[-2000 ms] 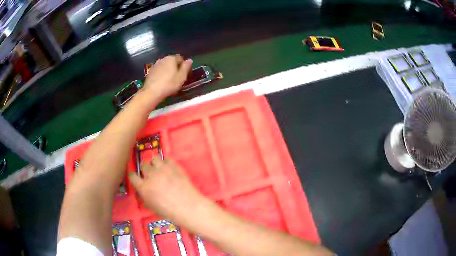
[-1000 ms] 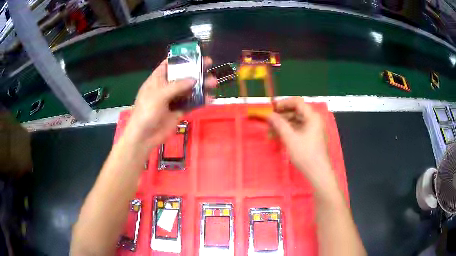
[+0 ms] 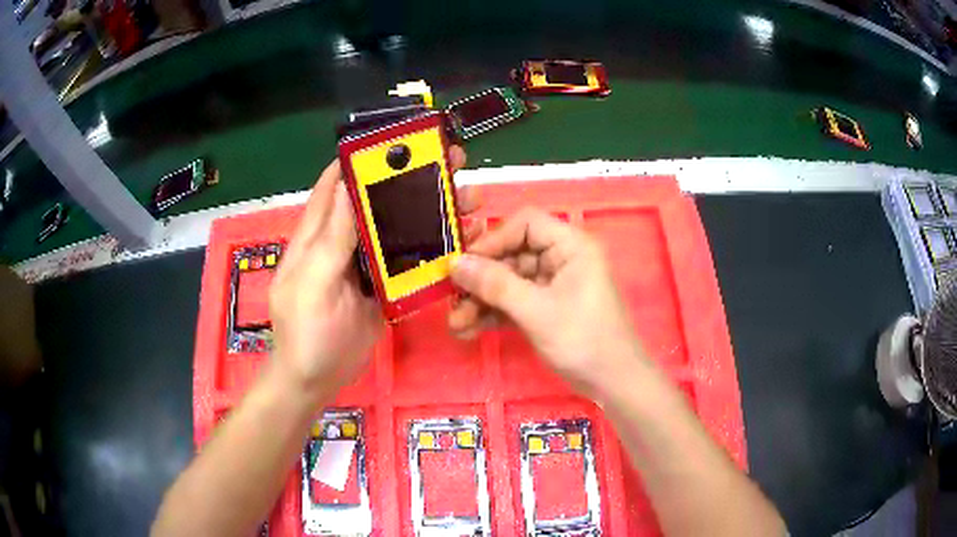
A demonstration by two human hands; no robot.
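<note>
A yellow front cover with a red edge lies over a dark-screened unit, held up above the tray. A small yellow tab sticks out at its top end. My left hand holds the unit from the left and beneath, with fingertips showing at its right side. My right hand has its thumb and fingers on the cover's lower right corner. The pink-red foam tray lies below, with several black-and-white edged covers in its pockets. One frame holds a white slip.
Behind the tray, a white rail edges the green belt. On the belt lie a board-and-screen unit, a covered unit and several others. A fan and thin frames stand at right.
The yellow cover, apart in my right hand before, is now on the unit in my left hand. My hands have come together above the tray.
</note>
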